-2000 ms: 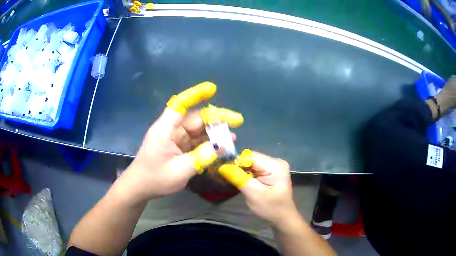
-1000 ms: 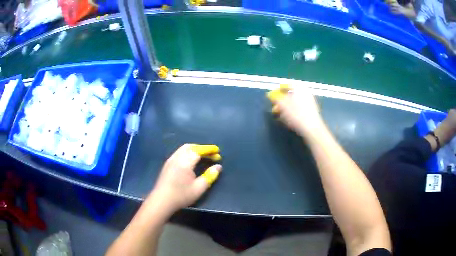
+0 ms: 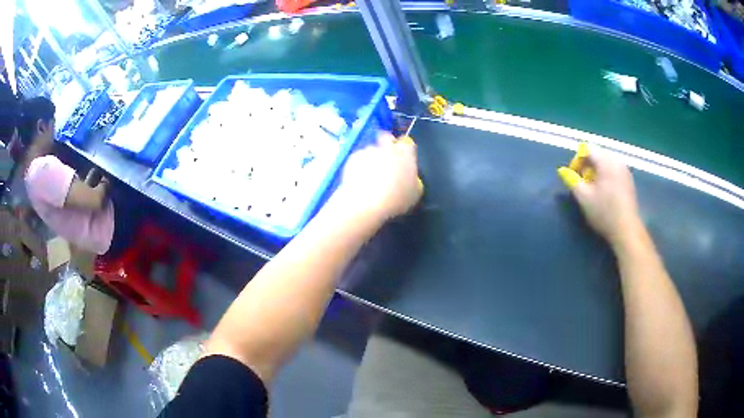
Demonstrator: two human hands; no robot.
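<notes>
The blue bin (image 3: 377, 96) stands left of centre on the dark worktop (image 3: 489, 237), full of small white housings (image 3: 253, 155), several with small dark holes. My left hand (image 3: 390, 175) is at the bin's right side, over the worktop near the metal post. Its yellow-cotted fingers are mostly hidden, so I cannot tell whether it holds anything. My right hand (image 3: 605, 188) is above the worktop near the conveyor rail, its yellow-cotted fingers apart and nothing seen in them.
The green conveyor (image 3: 522, 73) carries white units with wires (image 3: 626, 82) beyond the pale rail (image 3: 538, 131). A metal post (image 3: 396, 49) stands behind the bin, with yellow cots (image 3: 440, 106) at its foot. A smaller blue tray (image 3: 183, 110), a seated person (image 3: 69, 192) and a red stool (image 3: 155, 286) are left.
The unit in my hands two seconds ago is no longer seen in them. My left hand has moved to the bin's right side, over where a loose housing lay. The view has turned left.
</notes>
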